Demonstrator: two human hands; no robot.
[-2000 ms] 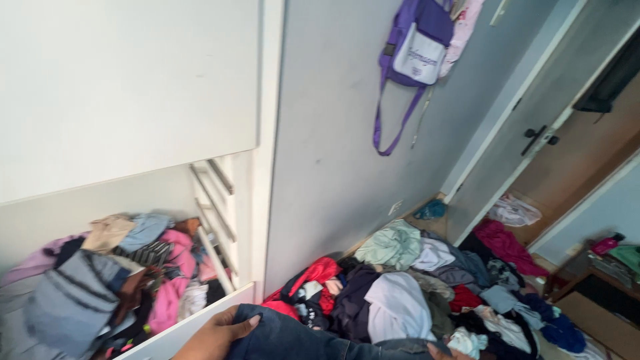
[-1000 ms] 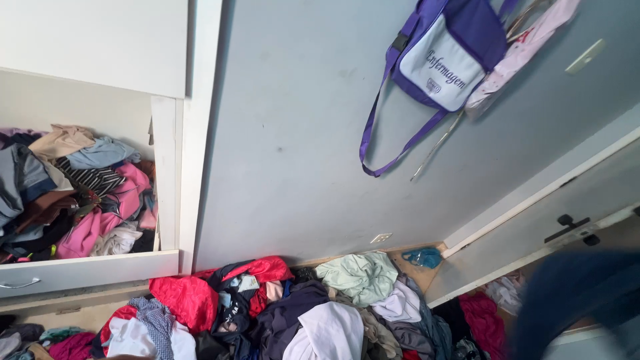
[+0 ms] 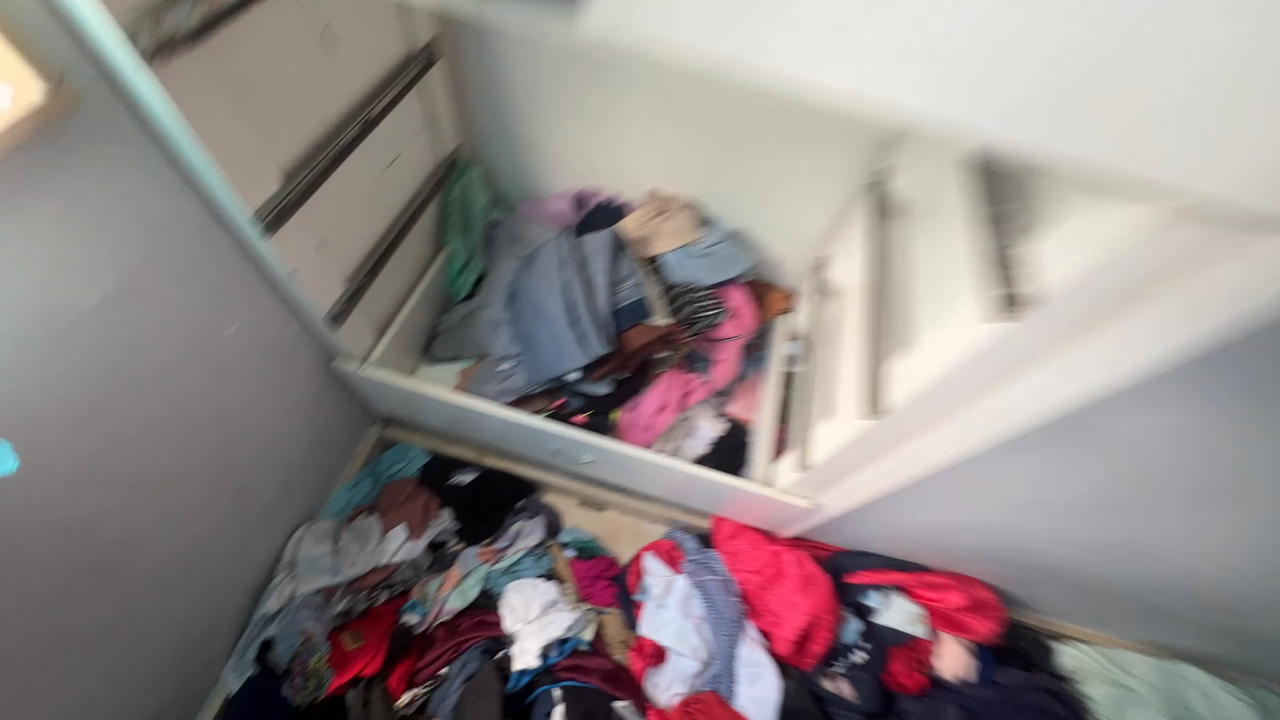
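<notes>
Neither of my hands shows in the head view now. A wide heap of mixed clothes lies on the floor along the bottom, with a red garment (image 3: 775, 590), a white cloth (image 3: 540, 615) and a pale green cloth (image 3: 1150, 680) among them. Above it, a white wardrobe drawer (image 3: 570, 445) holds another pile, where a grey-blue garment (image 3: 565, 300), a pink garment (image 3: 680, 395) and a beige cloth (image 3: 660, 225) lie on one another. A green cloth (image 3: 465, 230) is at the drawer's left back corner. The picture is blurred.
Dark metal drawer rails (image 3: 350, 140) run along the wardrobe's inner left side, and more rails (image 3: 877, 300) are on the right. A grey wall (image 3: 170, 400) stands at the left, another grey wall (image 3: 1120, 480) at the right. A white panel (image 3: 950, 70) spans the top.
The view has swung left to the wardrobe. Two seconds ago a hand held dark blue denim at the bottom; a blurred dark blue cloth showed at the right one second ago. Both are out of view.
</notes>
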